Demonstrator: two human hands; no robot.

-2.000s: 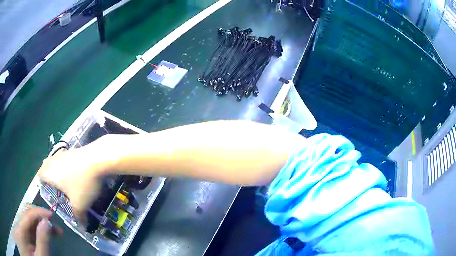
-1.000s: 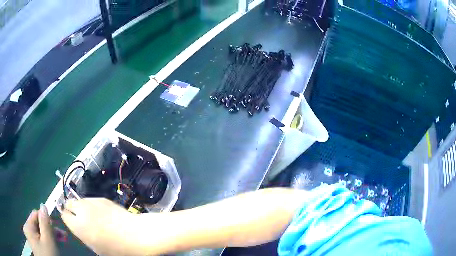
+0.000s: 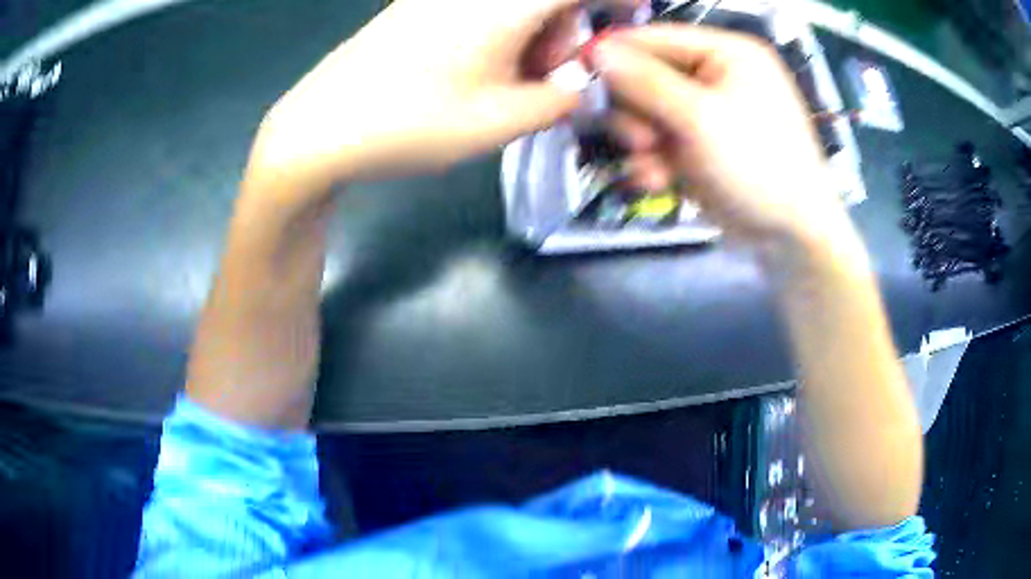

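The open white appliance housing (image 3: pixel 543 192) sits on the dark bench at upper centre, with yellow parts (image 3: pixel 652 207) inside. Both my bare hands are over it, fingertips nearly touching. My left hand (image 3: pixel 430 96) pinches a small white plug (image 3: pixel 571 77) between thumb and finger. My right hand (image 3: pixel 724 124) comes from the right and pinches a short red lead (image 3: pixel 595 48) beside the plug. The hands cover much of the housing, and blur hides how plug and lead join.
A pile of black cables (image 3: pixel 955 221) lies at the right, with a pale flat module (image 3: pixel 876 96) above it. More dark cables (image 3: pixel 23 266) lie at the left edge. A white bin (image 3: pixel 941 368) is on the bench edge at lower right. The conveyor's white edge (image 3: pixel 102 23) curves behind.
The view has swung left and down, so the housing shows at upper centre and the cable pile at the right. Both my forearms now show, and my hands are raised over the housing.
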